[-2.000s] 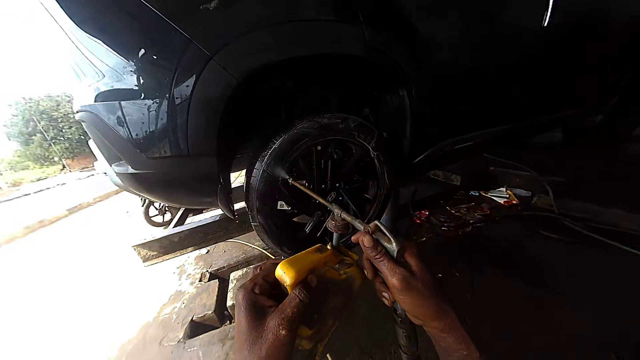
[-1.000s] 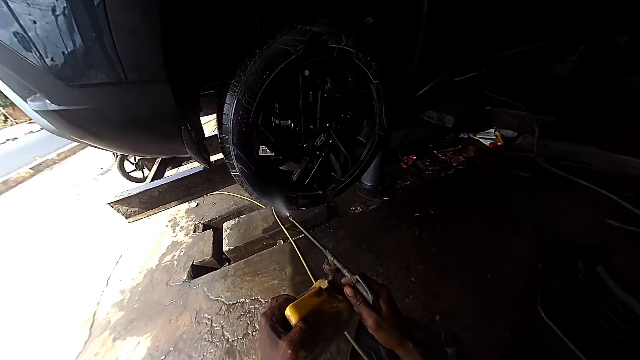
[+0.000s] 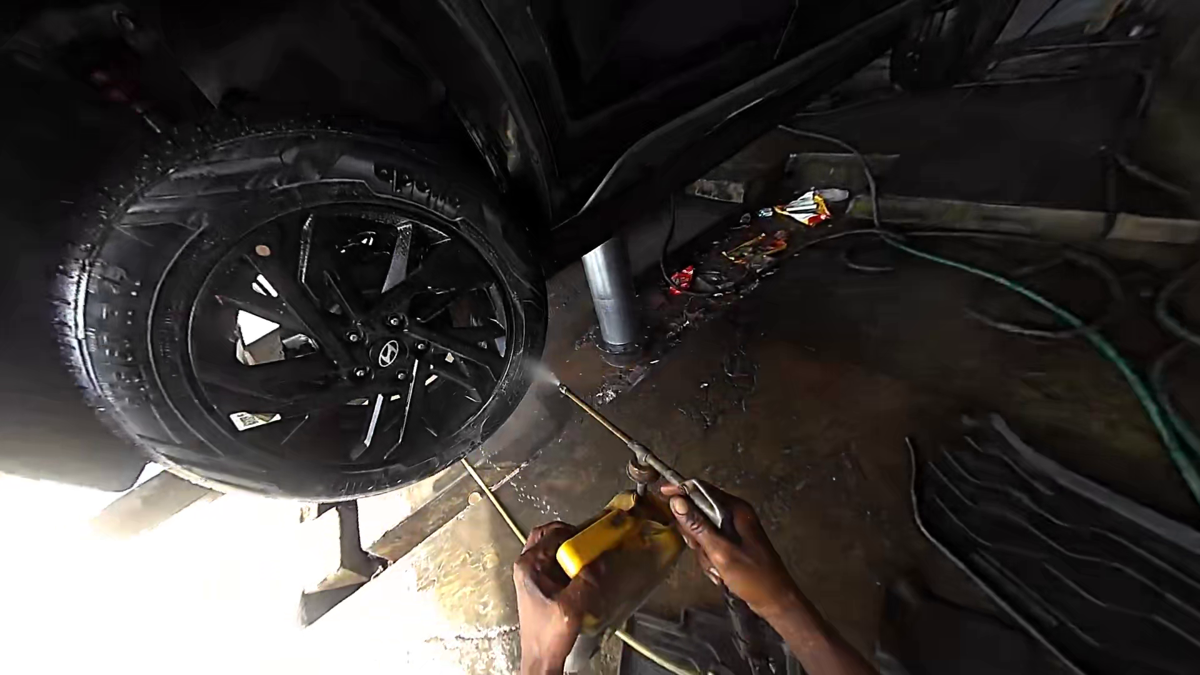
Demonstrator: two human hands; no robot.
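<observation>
My left hand grips a yellow plastic container at the bottom middle. The container hangs below a metal spray gun with a long thin lance, whose handle my right hand is closed around. White mist leaves the lance tip just right of the wet black tire of a car. Inside the tire is a black multi-spoke alloy wheel with a Hyundai emblem at its hub. Some of the spray gun's handle is hidden by my right hand.
A shiny metal lift post stands under the car body. Litter and hoses lie behind it, one a green hose. Black ribbed mats lie at the lower right. A yellow hose crosses the floor below the wheel.
The lance tip was in front of the wheel, then at the tire's lower edge; now it is at the tire's right side. Both hands keep their hold. The view has moved nearer the wheel.
</observation>
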